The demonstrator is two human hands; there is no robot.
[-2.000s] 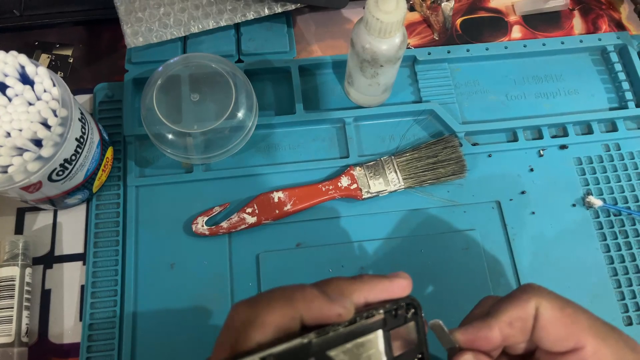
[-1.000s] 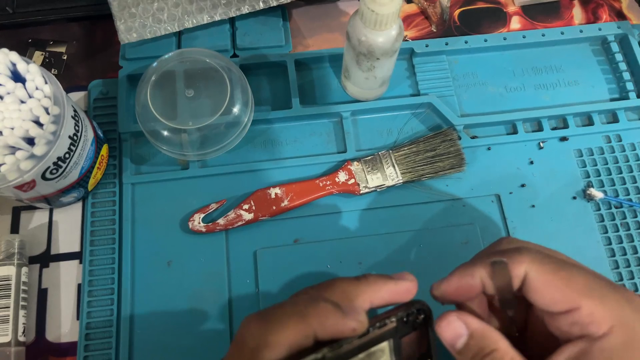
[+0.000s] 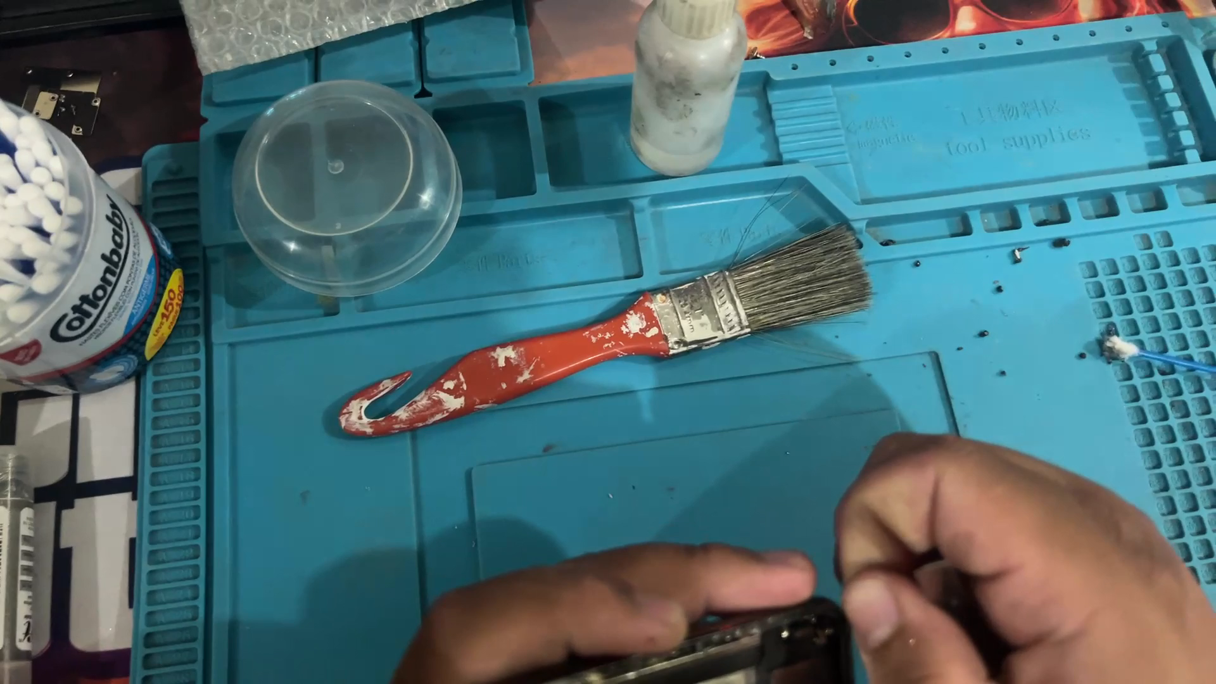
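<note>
At the bottom edge, my left hand (image 3: 617,608) holds the black frame of a phone-like device (image 3: 760,646), fingers along its upper side; the rest is cut off by the view. My right hand (image 3: 1007,560) is just right of the device's corner, thumb and index finger brought together. Something dark shows under its curled fingers, but what they hold is unclear. Beyond the hands, a paintbrush with a worn red handle (image 3: 513,366) lies on the blue silicone repair mat (image 3: 313,494), bristles to the right.
A tub of cotton swabs (image 3: 85,256) stands at the left, near a clear round plastic lid (image 3: 347,190). A stained white bottle (image 3: 686,90) stands at the back. Bubble wrap (image 3: 285,28) lies behind. A used blue swab (image 3: 1126,348) and small dark bits are at the right.
Two seconds ago a small flat metal piece showed at my right fingertips beside the device; it no longer shows there. My right thumb and index finger were apart one second ago and are now together.
</note>
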